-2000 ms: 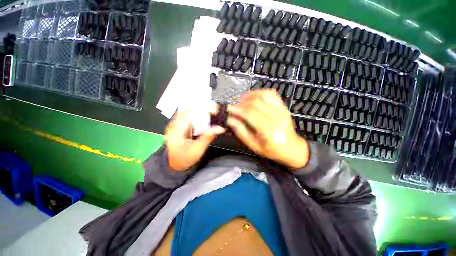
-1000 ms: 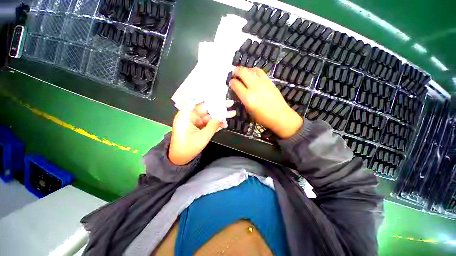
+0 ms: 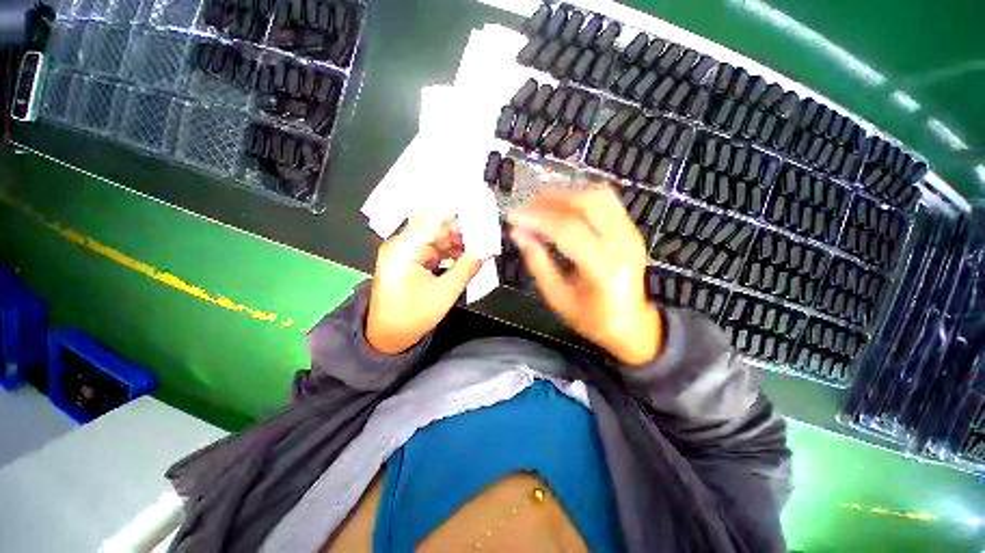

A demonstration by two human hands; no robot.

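Note:
My left hand (image 3: 416,283) pinches a narrow white backing strip (image 3: 483,251) between thumb and fingers, left of the main tray's near-left corner. My right hand (image 3: 589,265) is blurred just right of the strip, over the near-left part of the main parts tray (image 3: 778,221); whether it holds anything cannot be told. Two small black parts (image 3: 499,170) lie at the left end of a mostly bare compartment, partly hidden by my right hand. White sheets (image 3: 437,140) overlap on the dark mat beyond my left hand.
A second blister tray (image 3: 205,97) lies to the left, with black parts at its right side. A small black-framed device (image 3: 29,86) is at the far left. Stacked dark trays (image 3: 923,324) are at the right. Blue crates (image 3: 99,378) and a white surface (image 3: 108,464) are below left.
My right hand has moved back toward me from the tray compartment, uncovering two black parts there. My left hand stays near its place, with the strip now hanging below its fingertips.

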